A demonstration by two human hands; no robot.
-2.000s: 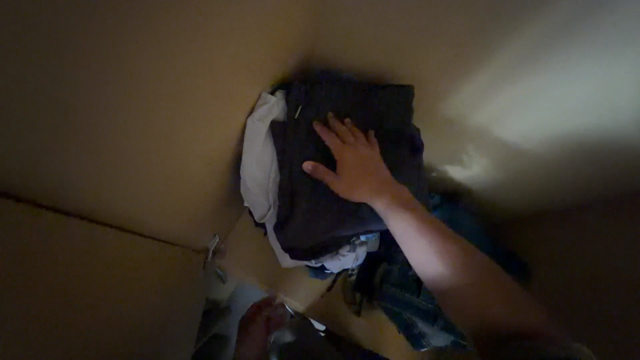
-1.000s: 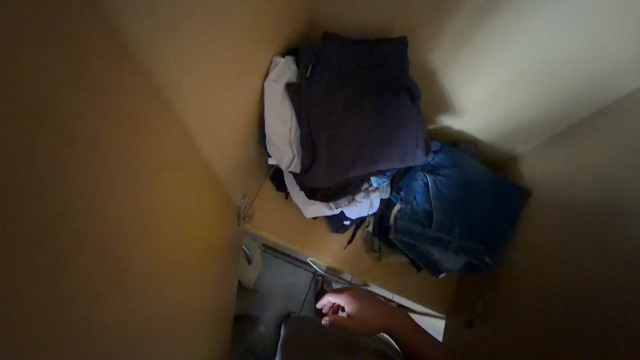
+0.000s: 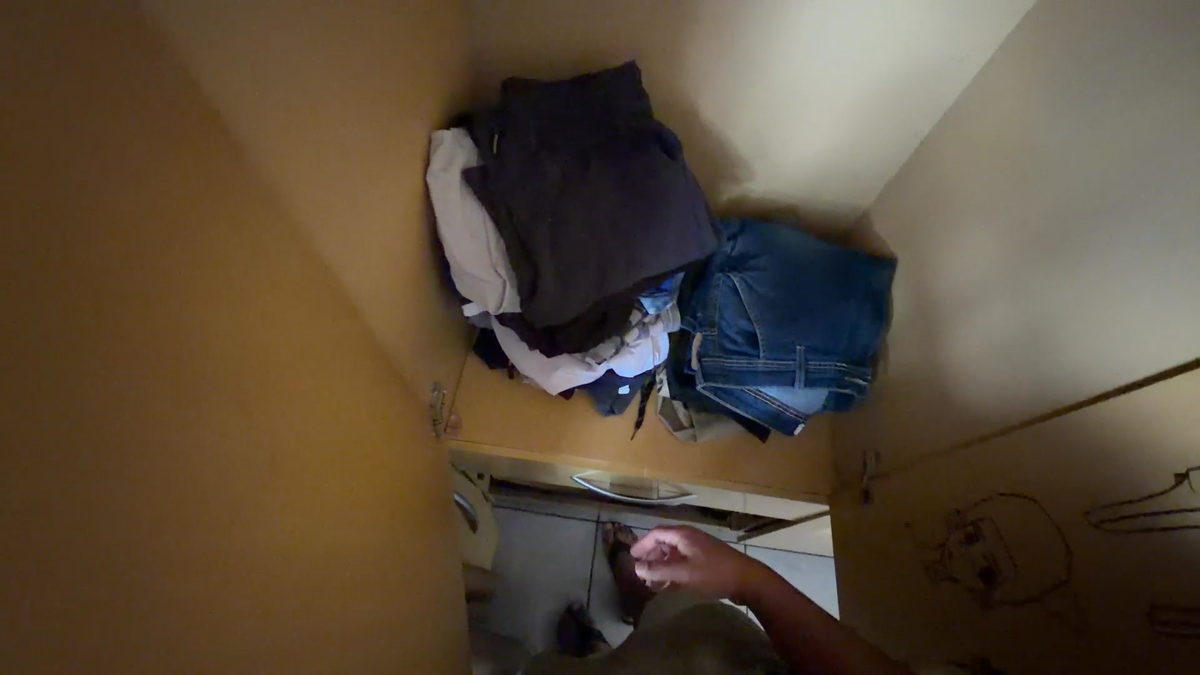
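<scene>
My right hand (image 3: 689, 561) is low in the view, below the shelf edge, with its fingers loosely bent and nothing seen in it. My left hand is out of view. A dark folded garment (image 3: 600, 197) tops a stack of clothes on the wooden cabinet shelf (image 3: 562, 427). Light garments, one whitish (image 3: 469, 220) at its left side and one pale (image 3: 562, 366) near the bottom, stick out of the stack. Right beside it lie folded blue jeans (image 3: 783, 319), over a camouflage-patterned cloth (image 3: 689, 417) and other dark cloth.
Wooden panels rise at both sides, with metal hinges (image 3: 438, 410) (image 3: 870, 476) near the shelf's front corners. Under the shelf is a drawer front with a curved metal handle (image 3: 633, 489). Lower down are floor tiles (image 3: 544, 544) and a foot (image 3: 623, 562). The right door (image 3: 1106, 450) bears line drawings.
My right hand, flat on the dark garment two seconds ago, has come off the stack and down below the shelf edge. The other hand, low in the oldest frame, is out of view.
</scene>
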